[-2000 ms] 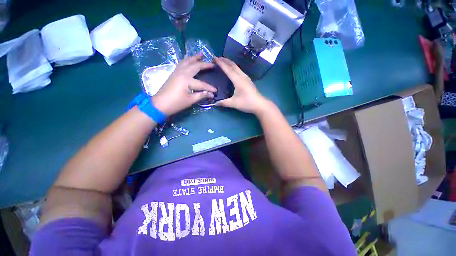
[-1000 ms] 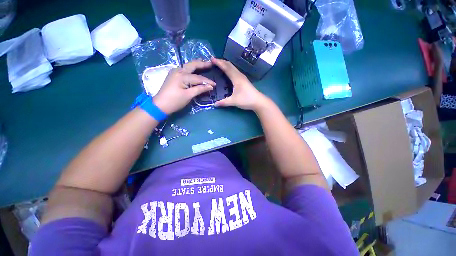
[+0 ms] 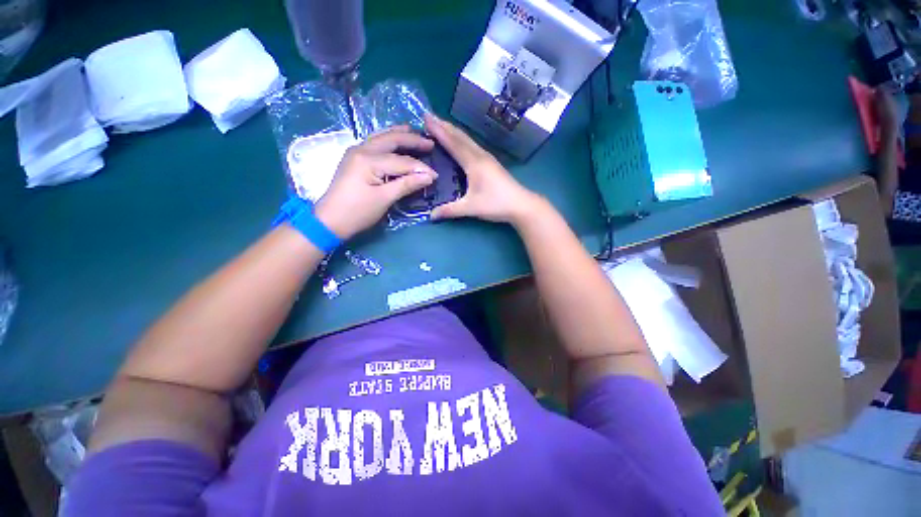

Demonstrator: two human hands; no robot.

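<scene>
A black base plate (image 3: pixel 441 188) lies in a white-rimmed housing on clear plastic, partly covered by my fingers. My left hand (image 3: pixel 379 185) is on its left side, with thumb and fingertips on the plate. My right hand (image 3: pixel 479 182) grips around its right edge, thumb near the front and fingers at the back. A second white housing (image 3: pixel 315 162) lies left of it on a clear bag (image 3: pixel 303 104), partly behind my left hand. The electric screwdriver (image 3: pixel 329 38) hangs above, its bit pointing down just behind my left hand.
Screw feeder (image 3: pixel 535 71) and turquoise box (image 3: pixel 671 141) stand to the right, a crumpled clear bag (image 3: pixel 687 50) beyond. White foam pouches (image 3: pixel 135 81) lie at left. Wire leads (image 3: pixel 348 273) and a pale strip (image 3: pixel 426 293) lie near the bench edge. Open carton (image 3: pixel 778 333) stands lower right.
The screwdriver has come lower and then shifted slightly left. My left fingers have shifted over the black plate, uncovering more of its inner detail. My right hand has stayed around the edge.
</scene>
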